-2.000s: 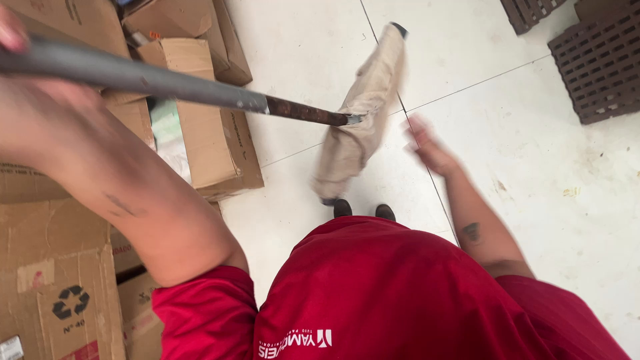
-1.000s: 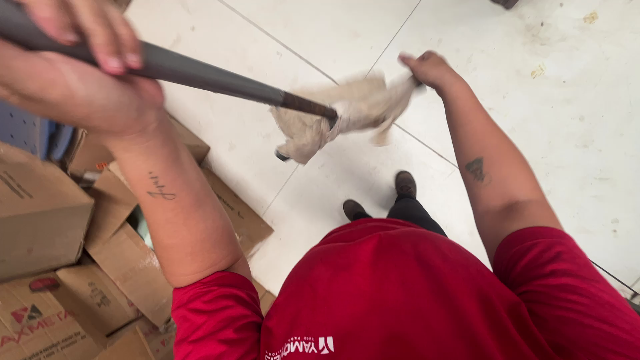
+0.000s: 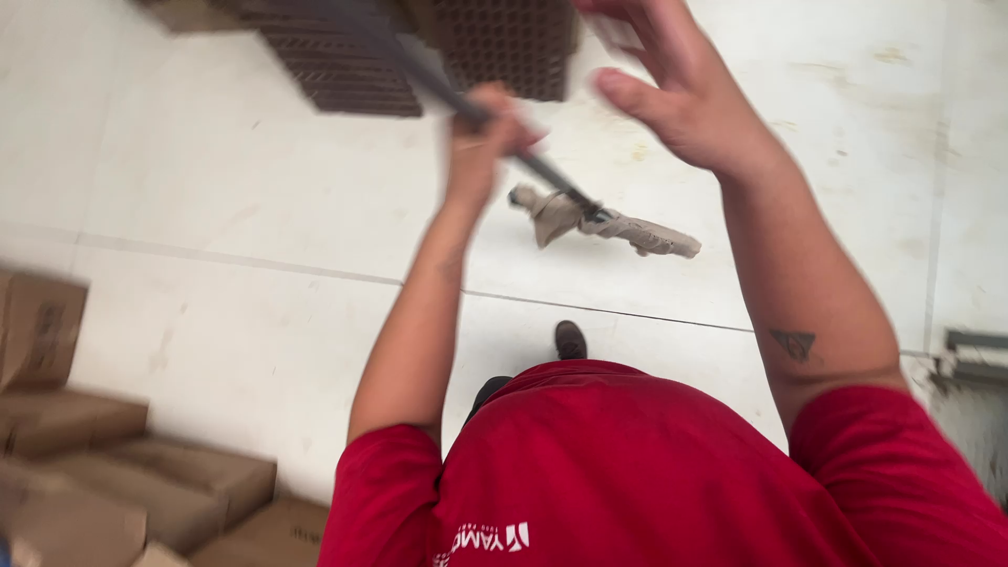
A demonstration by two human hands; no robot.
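A long grey pole [image 3: 551, 173] slants from the top of the view down to a squeegee-like head wrapped in a beige cloth [image 3: 646, 234]. One dark end of the head pokes out of the cloth at its left. My left hand [image 3: 492, 130] is closed around the pole, a short way above the wrapped head. Off the pole, at the upper right, my right hand [image 3: 657, 87] is raised with its thumb apart from the fingers; it holds nothing that I can see. Both hands are blurred.
Cardboard boxes [image 3: 181, 480] lie piled at the lower left. Brown perforated plastic crates [image 3: 504, 47] stand on the pale tiled floor [image 3: 236, 181] at the top. A grey metal frame [image 3: 980, 358] is at the right edge. My dark shoe [image 3: 570, 340] shows below the cloth.
My right hand was at the cloth's end one second ago and is now away from it. My left hand now grips the pole nearer its head. The view has swung round, bringing the crates in at the top.
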